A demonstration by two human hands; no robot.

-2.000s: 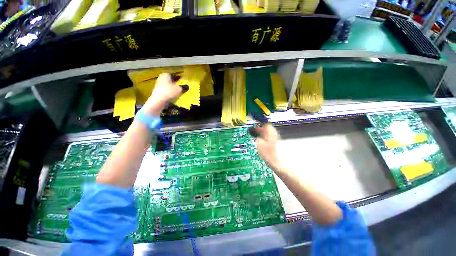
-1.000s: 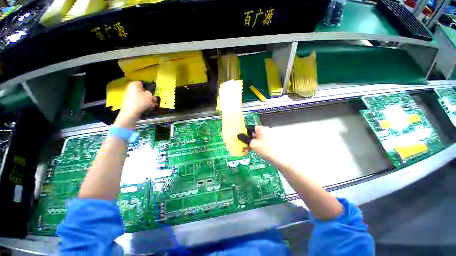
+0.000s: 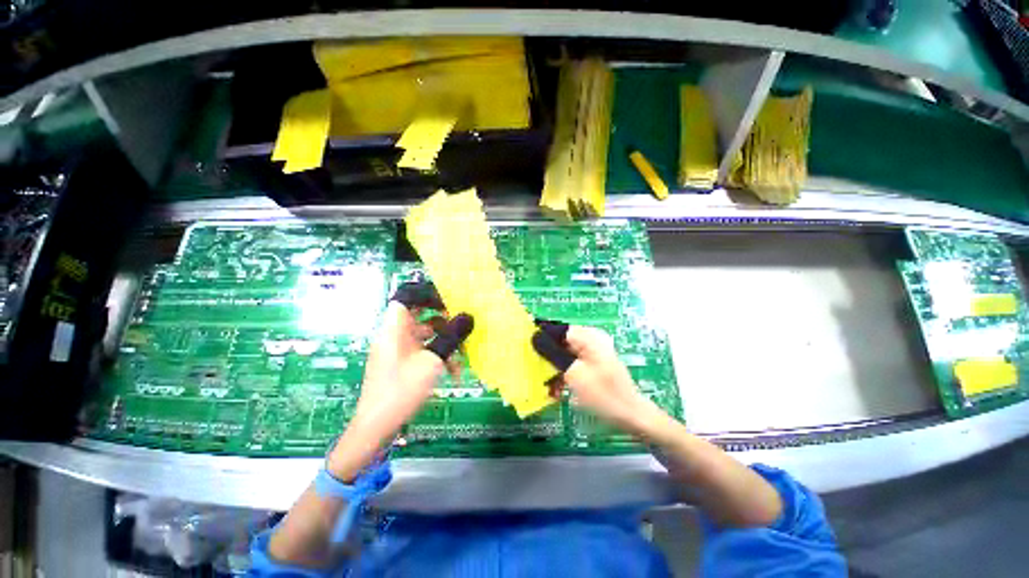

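Note:
Yellow strips (image 3: 487, 305), at least two overlapping, are held tilted above the green circuit boards. My left hand (image 3: 412, 356), with black finger cots and a light blue wrist strap, grips their left edge. My right hand (image 3: 587, 367), also with black finger cots, grips their lower right edge. One large green circuit board (image 3: 226, 361) lies on the left of the line. Another green circuit board (image 3: 615, 282) lies beside it, beneath the strips and my hands, partly hidden by them.
A black bin (image 3: 339, 181) on the shelf holds yellow sheets. Yellow strip stacks (image 3: 580, 136) stand right of it, near a short yellow-orange stick (image 3: 649, 175). A board with two yellow strips (image 3: 965, 316) lies far right. A black bin (image 3: 56, 294) stands left. A metal rail (image 3: 226, 480) runs along the front.
My left hand has left the shelf and come down to the yellow strips. My right hand holds them lower, over the board. The view has shifted down, showing less of the upper shelf.

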